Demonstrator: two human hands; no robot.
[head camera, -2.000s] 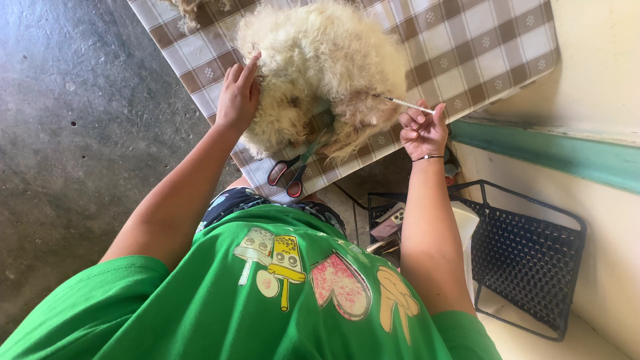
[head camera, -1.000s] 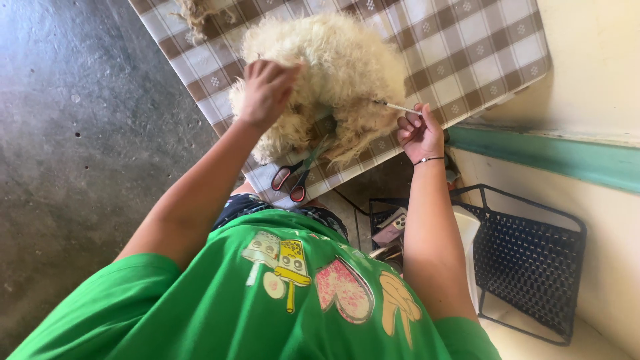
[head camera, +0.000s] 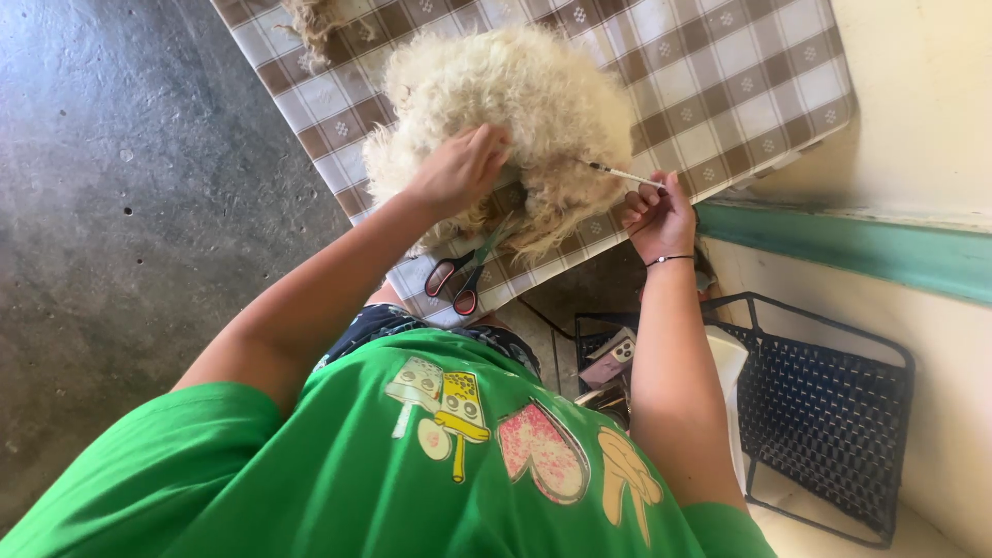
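A curly, cream-coated dog (head camera: 519, 93) lies curled on a table with a brown-and-white checked cloth (head camera: 697, 101). My left hand (head camera: 463, 170) rests on the middle of its coat, fingers bent; whether they pinch any fur I cannot tell. In my right hand (head camera: 661, 217), at the dog's right side, is a thin white syringe-like stick (head camera: 628, 175), its dark end pointing at the fur. Scissors (head camera: 469, 271) with black-and-red handles lie at the near table edge below the dog, their blades partly against the fur.
A clump of cut fur (head camera: 314, 27) lies at the table's top left. Below my right arm stands a black woven chair (head camera: 821, 418), with a phone (head camera: 610, 364) and other items beside it. A wall with a green ledge (head camera: 845, 248) runs along the right.
My left hand has moved rightward from the dog's left side to the middle of its coat. My right hand stays at the dog's right side with the thin stick.
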